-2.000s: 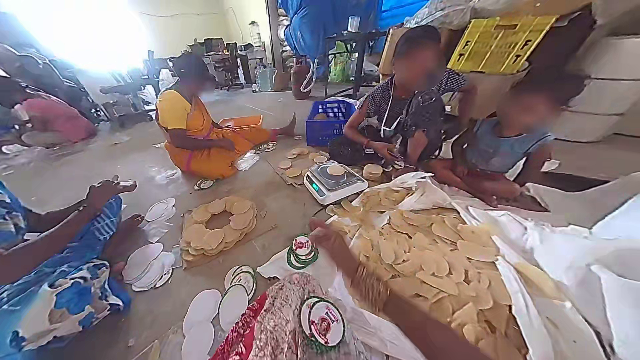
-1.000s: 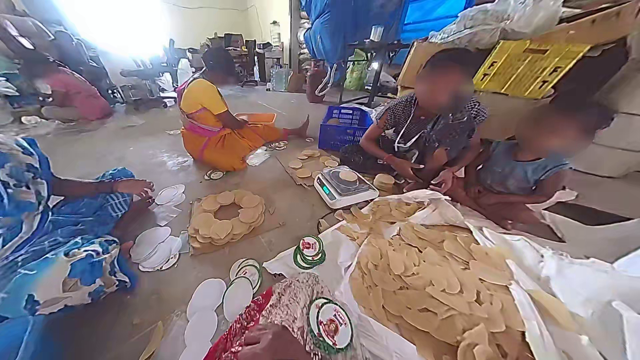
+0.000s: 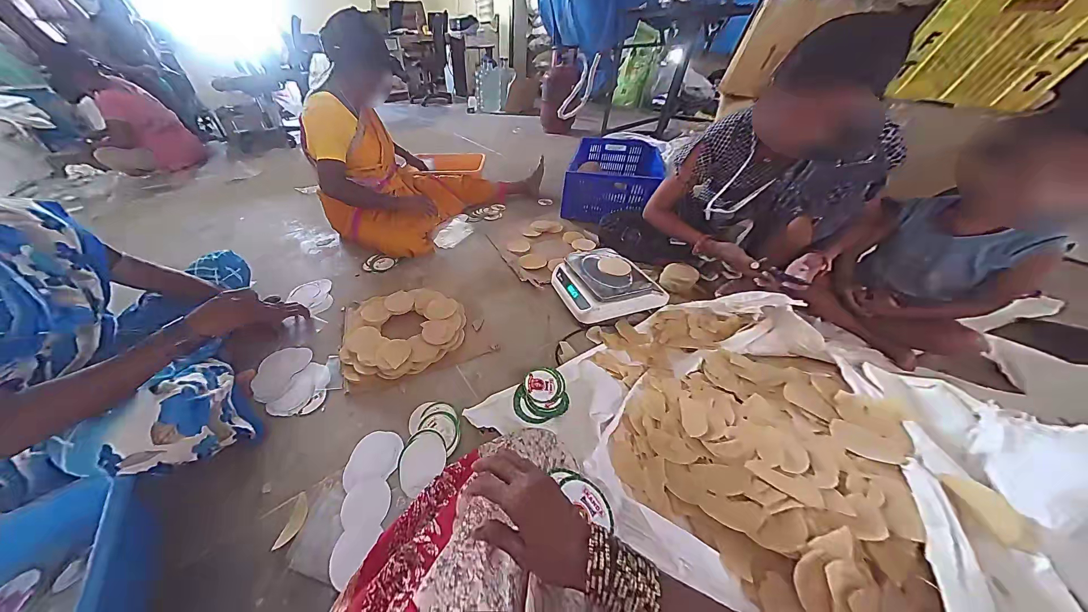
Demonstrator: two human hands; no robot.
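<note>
My right hand [image 3: 531,510], with bangles at the wrist, lies palm down on the patterned cloth [image 3: 476,557] over my lap, fingers apart, holding nothing that I can see. Beside it, partly behind the hand, are round green-rimmed printed labels [image 3: 588,501]. More such labels [image 3: 544,393] sit in a small pile on a white sheet beyond my knee. White discs [image 3: 367,476] and labels seen from their white side [image 3: 422,463] lie to the left. To the right, a large heap of thin tan discs [image 3: 765,459] fills an opened white sack [image 3: 977,501]. My left hand is not in view.
A digital scale [image 3: 608,285] with tan discs stands ahead, beside a blue crate [image 3: 612,178]. A ring of tan discs [image 3: 404,331] lies on cardboard. Co-workers sit on the floor at left, ahead and right. A blue tub [image 3: 102,544] is at lower left.
Two seconds ago my right arm reached across the sack's edge toward the small label pile; now that hand rests on my lap. The co-worker at left has leaned a hand toward the white discs.
</note>
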